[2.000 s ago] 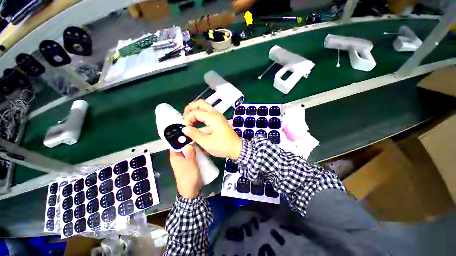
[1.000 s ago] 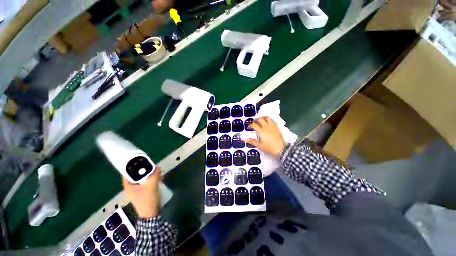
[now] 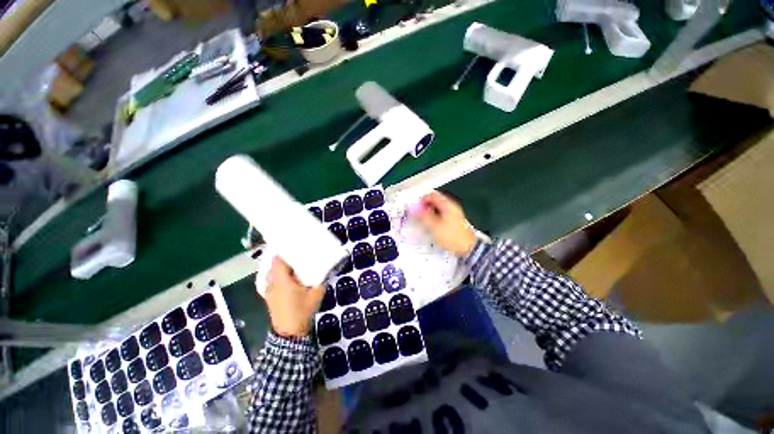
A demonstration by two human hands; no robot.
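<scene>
My left hand [image 3: 290,298] grips a white camera housing [image 3: 276,216] by its lower part. The tube slants up to the left, and its front end is turned away from view. My right hand [image 3: 448,222] is over the loose white wipes [image 3: 424,264], with a small bright pink wiping pad [image 3: 416,208] at its fingertips. A white sticker sheet [image 3: 373,370] with rows of black panels lies between my hands, partly under the housing.
More sticker sheets [image 3: 161,356] lie at the lower left, with clear plastic. White camera housings [image 3: 392,136] sit on the green conveyor belt [image 3: 297,127], one at left, several at right. A white tray [image 3: 127,153] stands across the belt. Cardboard cartons [image 3: 628,254] are at right.
The housing in my left hand has swung up and right, over the sheet's edge, and its black front no longer shows. My right hand has moved from the sheet to the wipes and holds the pink pad.
</scene>
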